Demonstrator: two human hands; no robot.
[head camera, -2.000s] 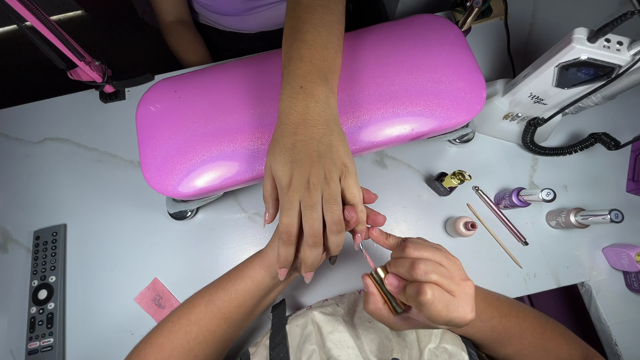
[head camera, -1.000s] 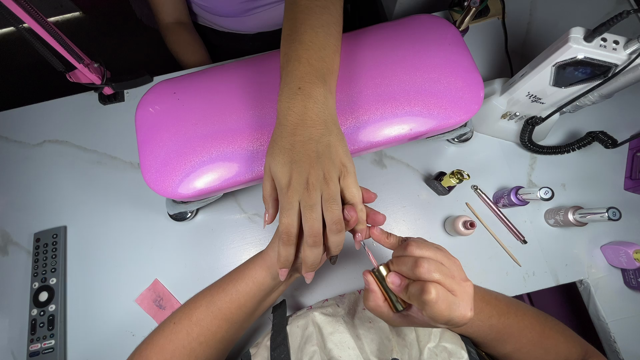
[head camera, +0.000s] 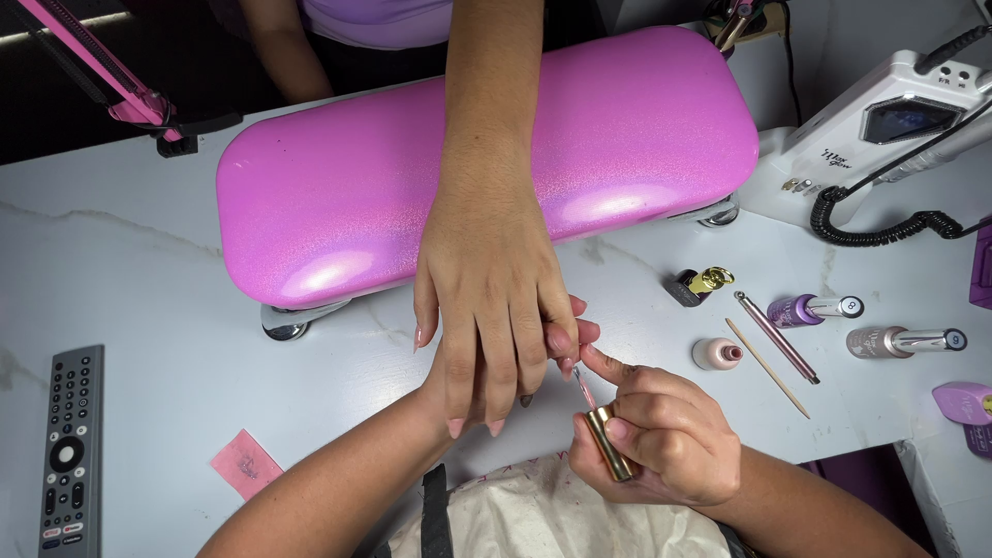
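My right hand (head camera: 666, 434) grips the gold cap of a nail polish brush (head camera: 610, 443); the brush tip is at the little fingernail of another person's hand (head camera: 492, 256). That hand lies palm down, its forearm across a pink padded armrest (head camera: 349, 178). Beneath it, mostly hidden, my left hand (head camera: 573, 329) holds the little finger between thumb and fingers. My right index fingertip touches or nearly touches my left fingers. An uncapped pale pink polish bottle (head camera: 711, 354) stands to the right, beside a wooden cuticle stick (head camera: 767, 368) and a metallic pink tool (head camera: 777, 337).
Further right are a black bottle with a gold cap (head camera: 686, 288), a purple polish bottle (head camera: 792, 311), a beige-pink one (head camera: 876, 342) and a white nail drill unit (head camera: 876, 132) with a coiled cord. At left lie a grey remote control (head camera: 71, 449) and a pink paper piece (head camera: 245, 465).
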